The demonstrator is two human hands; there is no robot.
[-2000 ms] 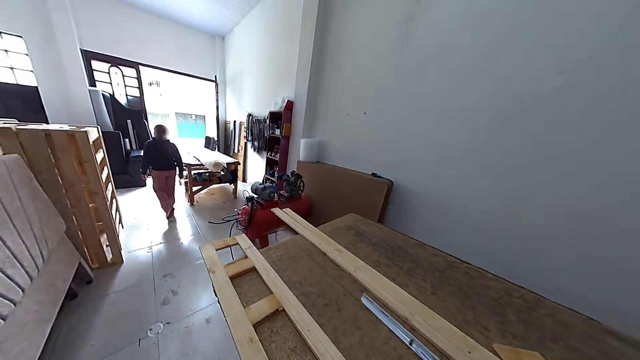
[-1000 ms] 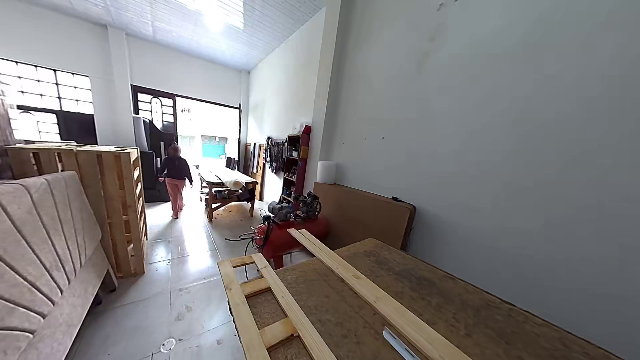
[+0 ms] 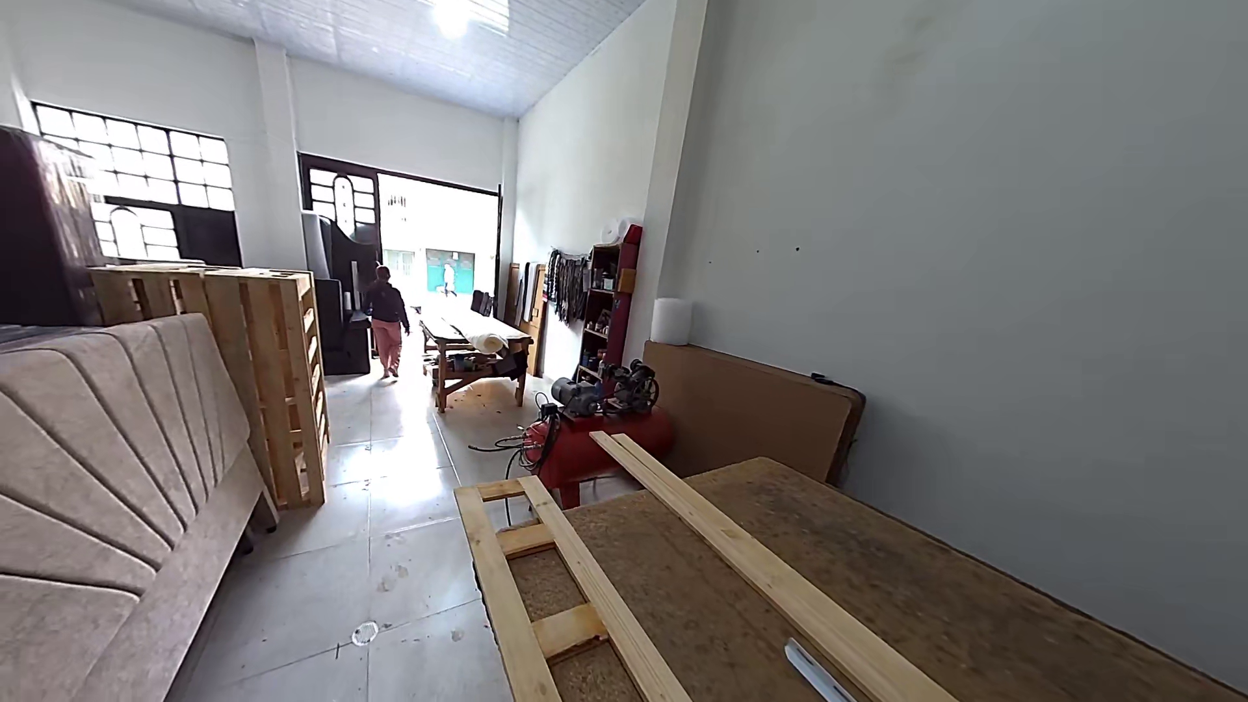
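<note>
Neither of my hands shows in the head view. Closest to me is a worktable with a worn brown board top (image 3: 682, 546). A pale wooden frame with cross slats (image 3: 570, 632) lies along its left edge. To the right of the frame, long wooden boards (image 3: 760, 575) lie lengthwise, their far ends sticking out past the table's edge. Beside them, at the bottom, is part of a light-coloured, narrow object (image 3: 814, 671), cut off by the view's edge; its kind is unclear.
A red air compressor (image 3: 604, 439) stands beyond the table, near a brown panel (image 3: 751, 400) leaning on the wall. At left are an upholstered headboard (image 3: 117, 487) and a slatted wooden structure (image 3: 263, 370). Farther off, a person (image 3: 387, 322) is near another table (image 3: 468, 327).
The person has moved farther away, towards the doorway. The view has tilted up and swung left. The frame and boards lie on the table as before.
</note>
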